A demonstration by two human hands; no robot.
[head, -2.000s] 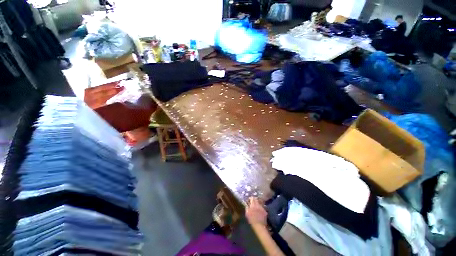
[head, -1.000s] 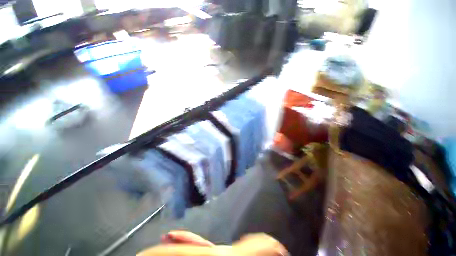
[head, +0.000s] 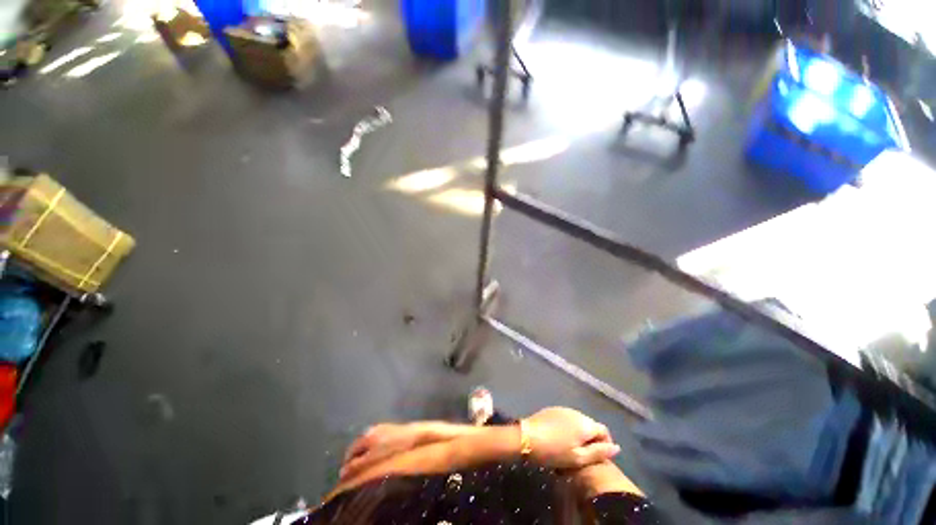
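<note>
My arms are crossed low in front of my body at the bottom of the head view. My left hand (head: 570,436), with a thin bracelet at the wrist, lies over my right forearm with its fingers together and no object in it. My right hand (head: 372,447) shows partly at the left end of the crossed arms; its fingers are blurred and partly hidden. Blue folded-looking garments (head: 739,410) hang from the garment rail (head: 626,251) at the lower right, apart from my hands.
The rail's upright post (head: 491,154) and lower bar (head: 564,367) stand ahead. A blue bin (head: 821,123) is at the upper right beside a white surface (head: 811,251). A strapped carton (head: 67,234) stands at the left edge. Another carton (head: 275,49) is at the back on the grey floor.
The view has swung left from the brown worktable, past the hung garments, to the open floor. My right hand has left the table edge, and my arms are now crossed.
</note>
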